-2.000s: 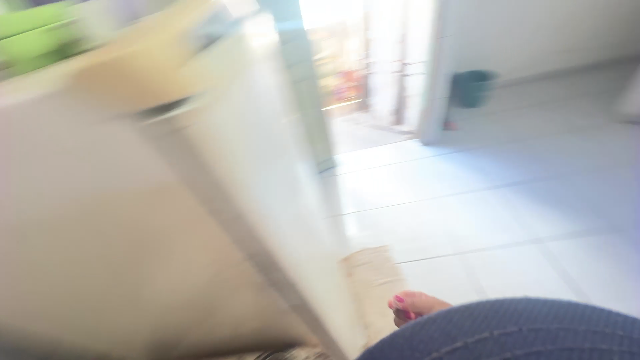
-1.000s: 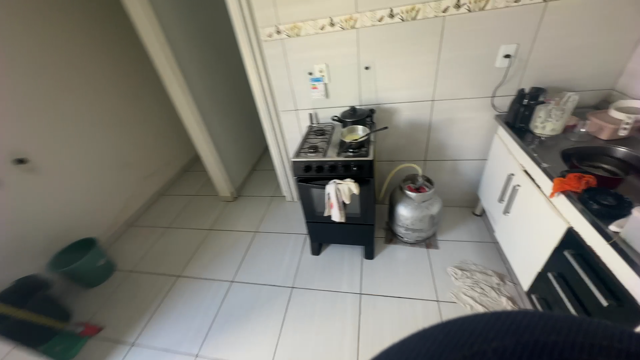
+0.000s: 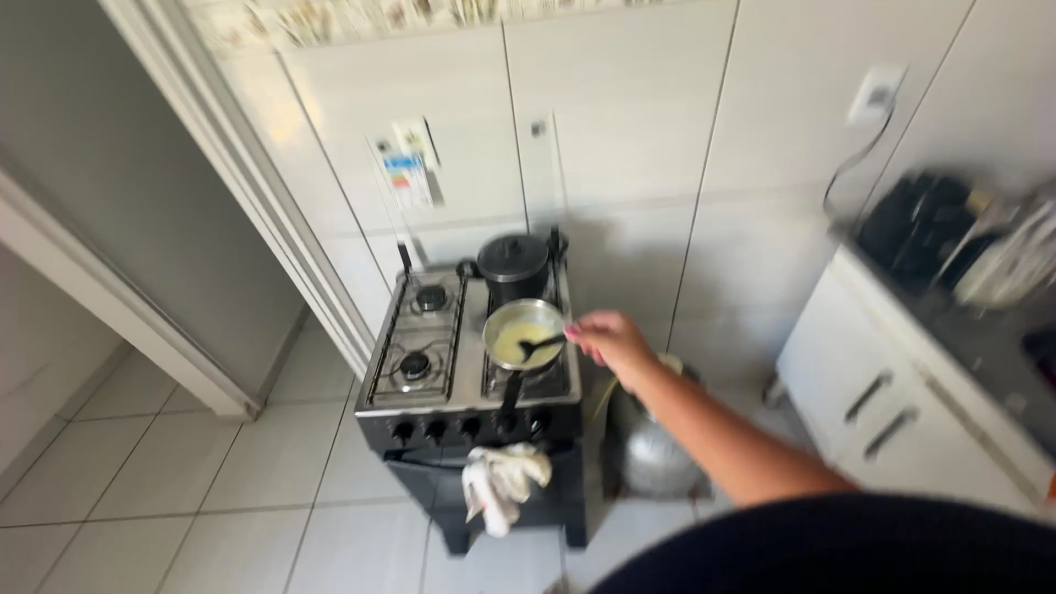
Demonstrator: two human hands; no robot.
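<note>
My right hand (image 3: pixel 609 342) is closed on the handle of a black spoon or spatula (image 3: pixel 540 342), whose head rests in a small frying pan (image 3: pixel 525 313). Pale yellow contents (image 3: pixel 513 337) lie in the pan, which sits on the front right burner with its black handle toward the front. Behind it a lidded black pot (image 3: pixel 513 262) stands at the back right of the gas stove (image 3: pixel 472 388). My left hand is out of view.
A white cloth (image 3: pixel 499 487) hangs from the oven door handle. Right of the stove stands a gas cylinder (image 3: pixel 656 454). Farther right are a white cabinet (image 3: pixel 891 396) and a dark countertop (image 3: pixel 932 305) with items on it. A door frame (image 3: pixel 239 190) rises at the left.
My right hand has come into view and holds the black utensil in the pan. The pan's handle, which pointed right, now points toward the stove front. The view has moved closer to the stove.
</note>
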